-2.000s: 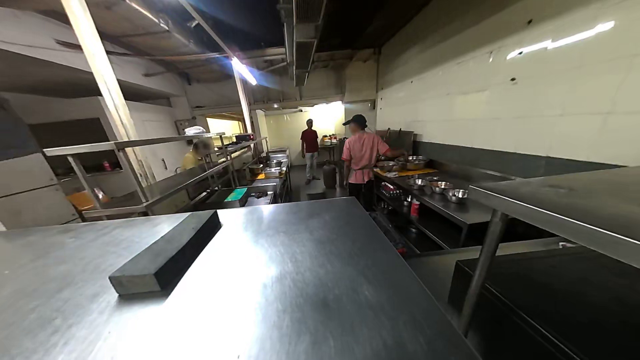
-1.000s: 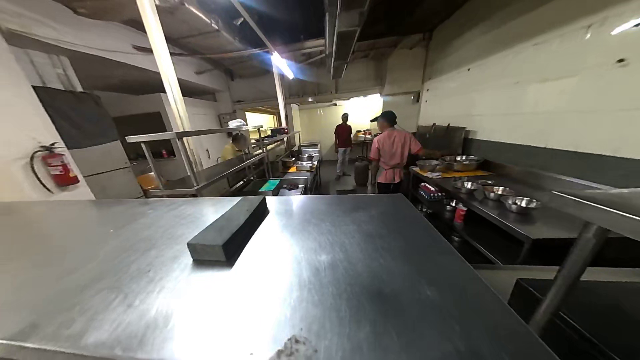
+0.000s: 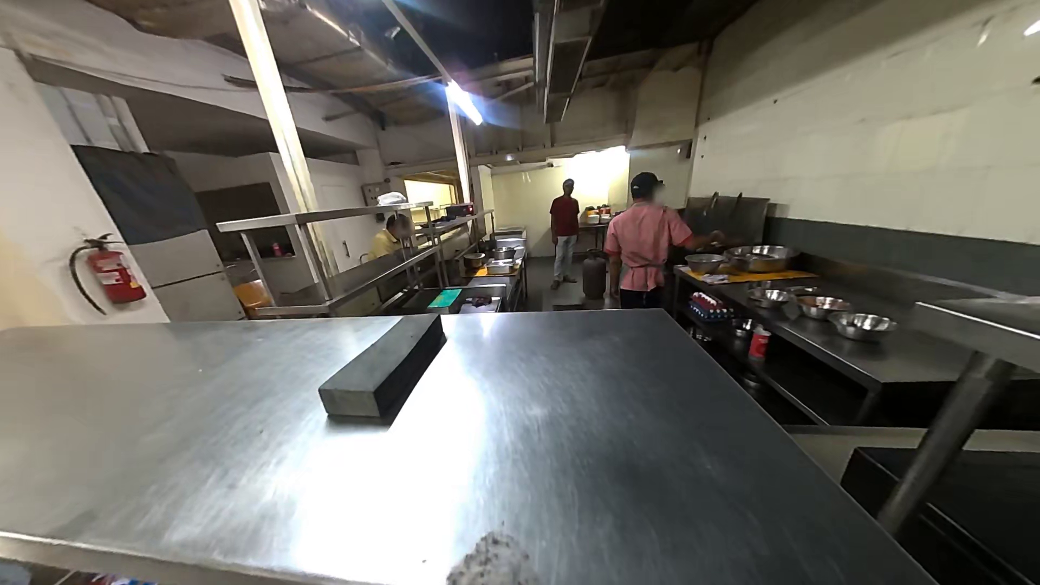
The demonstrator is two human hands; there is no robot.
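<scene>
Neither of my hands shows in the head view. A grey rectangular sharpening stone or similar block [image 3: 382, 370] lies slantwise on the stainless steel table [image 3: 569, 455] in front of me. A bright reflection spreads over the metal beside the block. At the table's near edge is a rough, mottled grey patch [image 3: 493, 561], cut off by the bottom of the frame; what it is I cannot tell.
Beyond the table, a person in a pink shirt [image 3: 646, 244] stands by a counter with steel bowls [image 3: 863, 327]. Farther back stands a person in dark red [image 3: 565, 223]. A fire extinguisher [image 3: 115, 275] hangs left. Steel shelving [image 3: 325, 215] partly hides a person in yellow [image 3: 388, 237].
The view has swung left since two seconds ago, bringing the fire extinguisher into sight. The mottled patch at the near edge was out of view then. The block rests on the table throughout.
</scene>
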